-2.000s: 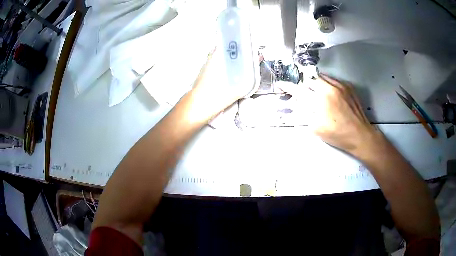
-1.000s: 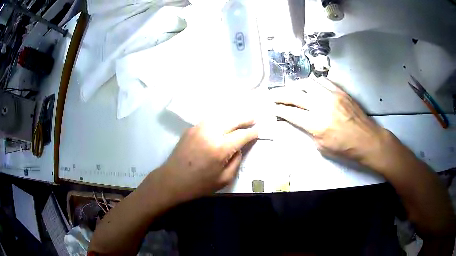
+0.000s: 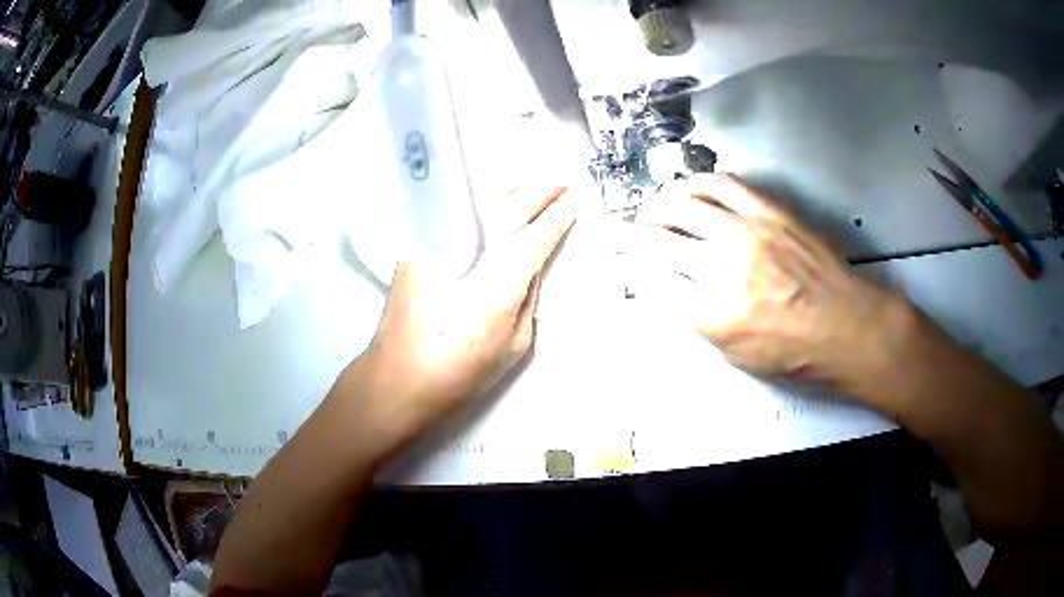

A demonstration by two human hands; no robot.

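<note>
A white fabric piece (image 3: 583, 274) seems to lie on the machine bed under both hands; glare hides its edges. My left hand (image 3: 467, 297) lies flat with fingers stretched toward the presser foot (image 3: 630, 210), partly behind the sewing lamp (image 3: 426, 163). My right hand (image 3: 764, 268) rests on the bed just right of and in front of the foot, fingers bent. Whether either hand grips the fabric cannot be told in the glare.
A loose pile of white fabric (image 3: 263, 140) lies left of the needle. Thread snips (image 3: 986, 216) lie at the right. A ribbed knob (image 3: 666, 30) is on the machine head. Yellow-handled scissors (image 3: 82, 373) lie on the left neighbouring table.
My left hand came from behind the lamp to the bed's front, then moved forward toward the foot. My right hand's fingers moved from the needle area to beside the foot. The view has shifted.
</note>
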